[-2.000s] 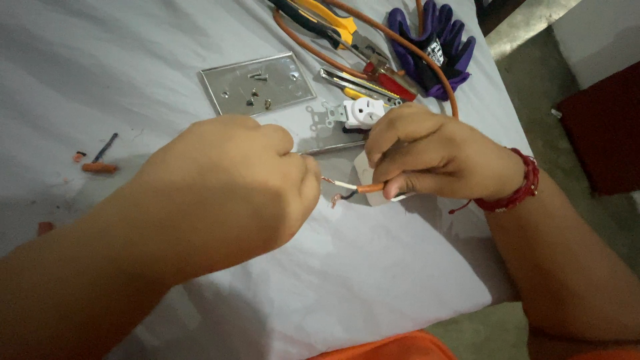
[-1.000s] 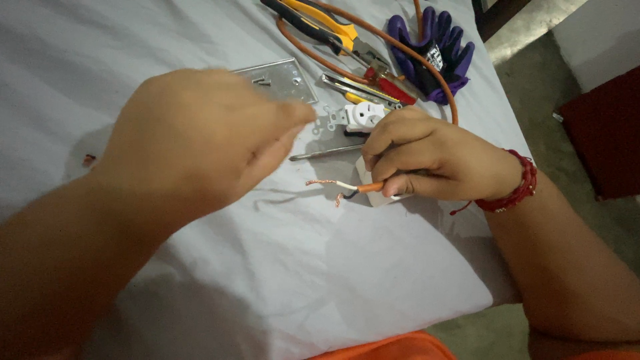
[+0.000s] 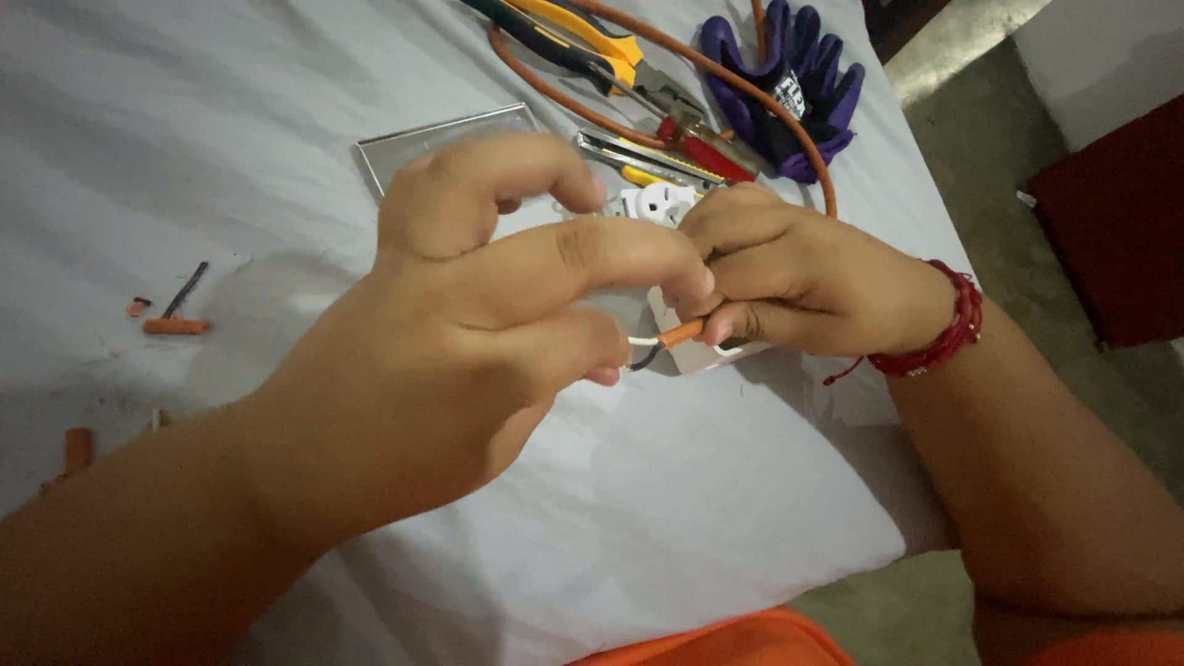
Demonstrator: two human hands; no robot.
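Note:
My right hand [image 3: 805, 273], with a red bracelet at its wrist, grips the end of an orange-sheathed cable [image 3: 683, 333] between thumb and fingers. From the sheath come a white wire [image 3: 644, 342] and a dark wire [image 3: 646, 358]. My left hand [image 3: 490, 305] reaches across to them; its lower fingers cover the wire ends, and one finger meets the right hand's fingers. Whether it pinches the wires is hidden. Under the cable lies a white box [image 3: 694, 356]. A white electrical receptacle [image 3: 659, 202] sits just beyond the hands.
Behind the hands lie yellow-and-black pliers [image 3: 564, 42], a screwdriver with a red handle [image 3: 717, 153], a utility knife [image 3: 652, 166], a purple work glove [image 3: 786, 92] and looped orange cable [image 3: 680, 60]. A metal cover plate [image 3: 370, 166] is partly hidden. Sheath scraps [image 3: 176, 326] lie left.
My left hand was raised away from the wires a second ago and has come back to them, over their ends. My right hand has kept its grip on the orange cable.

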